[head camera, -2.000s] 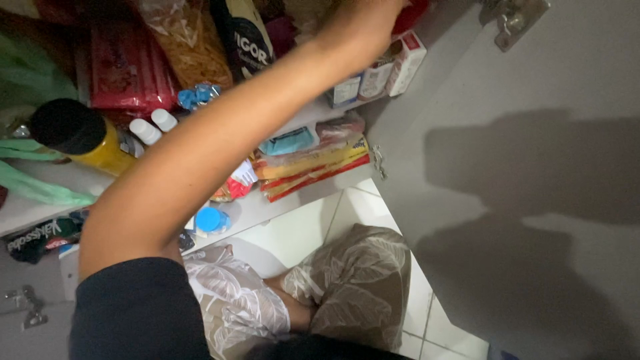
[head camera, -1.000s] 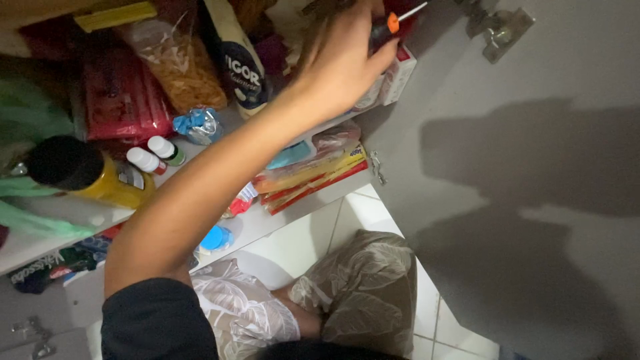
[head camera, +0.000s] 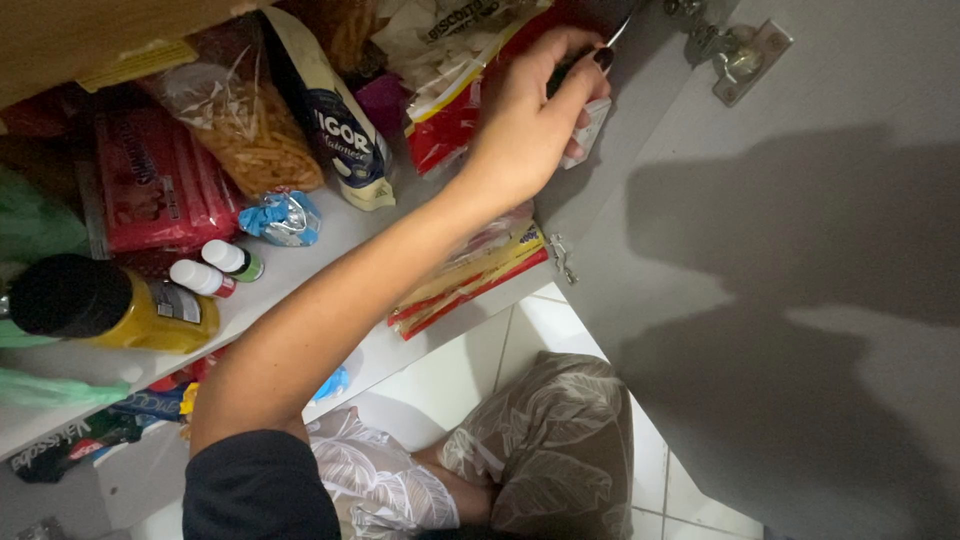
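Observation:
My left hand (head camera: 536, 124) reaches across the cabinet shelf to the side panel at the upper right. Its fingers are closed around a screwdriver (head camera: 619, 31), whose thin metal shaft points up and right; the dark handle is mostly hidden by the fingers. Just below the fingertips, a white carton (head camera: 592, 133) stands by the panel; whether they touch is unclear. A red and white food bag (head camera: 446, 124) lies left of the hand, and a mayonnaise pouch (head camera: 349, 139) farther left. Metal hinges (head camera: 742, 64) are fixed to the grey panel at the top right. My right hand is out of view.
The shelf holds a bag of pasta (head camera: 259, 142), red packets (head camera: 161, 187), small white-capped bottles (head camera: 202, 277), a yellow bottle with a black lid (head camera: 150, 307) and flat yellow-red packages (head camera: 480, 277). A lower shelf has more packets. The grey door (head camera: 712, 300) fills the right side.
My left hand has come down from the top edge, where it was partly cut off two seconds ago. The screwdriver's orange part, visible one second ago, is now hidden and its shaft points more steeply upward.

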